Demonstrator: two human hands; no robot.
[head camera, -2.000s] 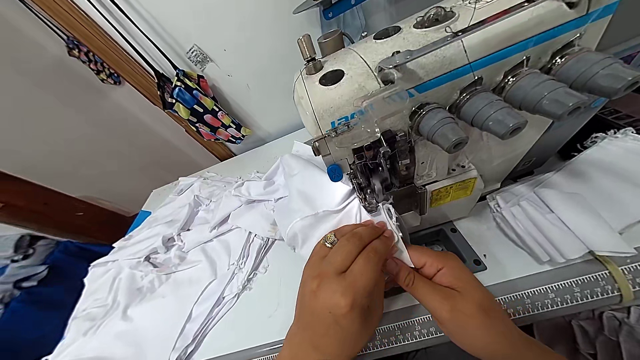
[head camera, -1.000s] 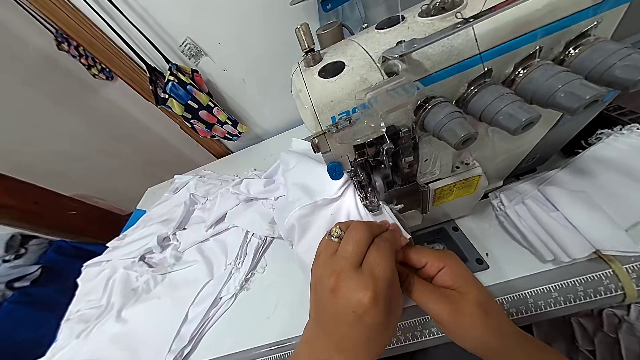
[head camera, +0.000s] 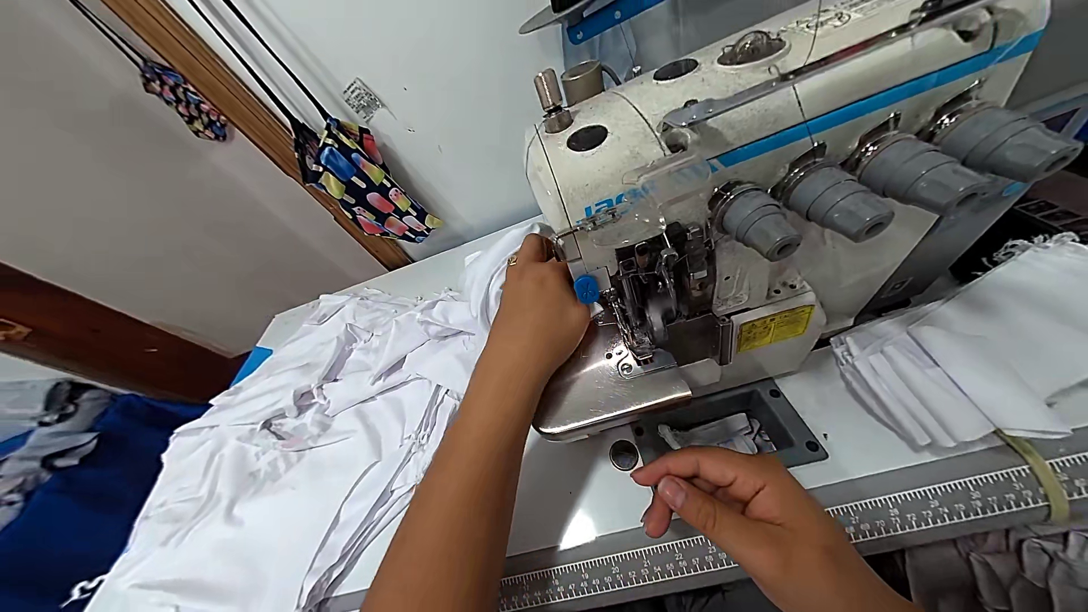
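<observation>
My left hand (head camera: 544, 297) reaches behind the needle area of a white overlock sewing machine (head camera: 646, 136), beside its blue knob (head camera: 586, 289). Its fingers are on white fabric (head camera: 489, 268) at the machine's left end, partly hidden, so the grip cannot be made out. The presser foot (head camera: 643, 348) is in sight over the bare metal plate (head camera: 616, 387). My right hand (head camera: 714, 501) hovers over the table's front edge, below the plate, fingers curled with thumb and forefinger near each other; whether something thin is between them cannot be told.
A heap of white cloth pieces (head camera: 280, 425) covers the table's left side. Folded white pieces (head camera: 943, 365) lie at the right. A measuring tape (head camera: 901, 510) runs along the front edge. A dark recessed tray (head camera: 795, 425) holds scraps. Patterned cloth (head camera: 365, 183) hangs on the wall.
My left hand has moved from the cloth in front of the presser foot to behind it, at the machine's left. My right hand has come away from the cloth, towards the front edge.
</observation>
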